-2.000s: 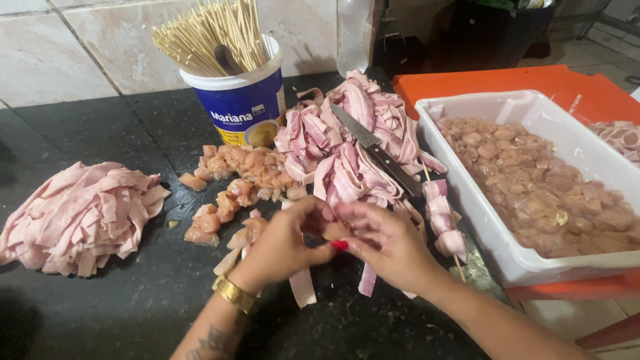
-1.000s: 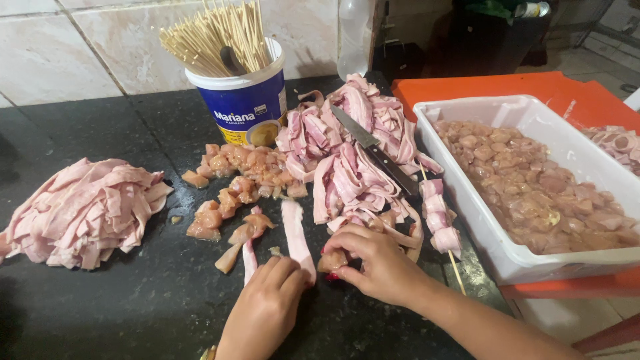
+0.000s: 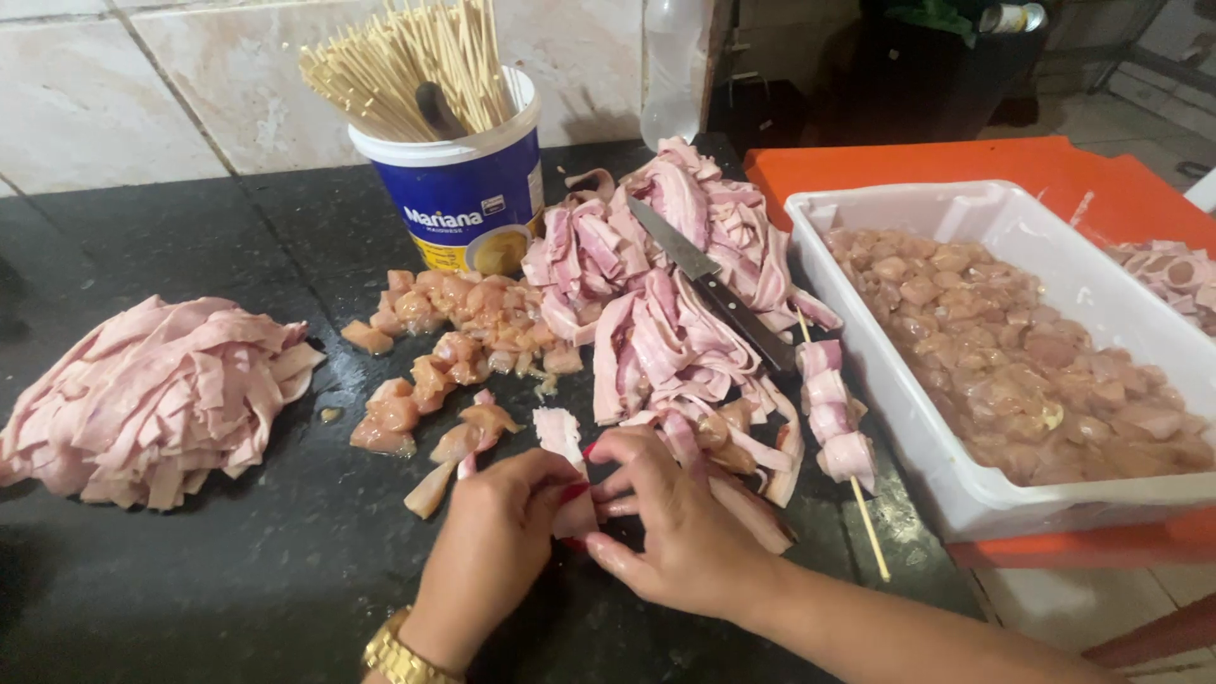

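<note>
My left hand [image 3: 508, 546] pinches the near end of a bacon strip [image 3: 559, 432] on the dark stone counter. Close at its right, my right hand [image 3: 665, 527] has thumb and fingers around the same folded end; any chicken inside is hidden. Pieces of raw chicken [image 3: 456, 304] lie beyond my hands, with thinner chicken pieces [image 3: 456, 442] nearer. A heap of bacon strips [image 3: 655, 332] bears a knife [image 3: 727, 304] with a dark handle. To its right lies a wooden skewer [image 3: 871, 532] threaded with bacon-wrapped pieces [image 3: 836, 408].
A mayonnaise bucket [image 3: 456, 195] full of wooden skewers [image 3: 418, 71] stands by the tiled wall. Pale meat strips [image 3: 161, 399] are piled at left. A white tub [image 3: 883, 465] of chicken chunks rests on an orange surface [image 3: 1045, 157] at right.
My hands were raised together, then lowered apart to the counter beside a flat bacon strip. Now they have come together at its near end, which is folded up.
</note>
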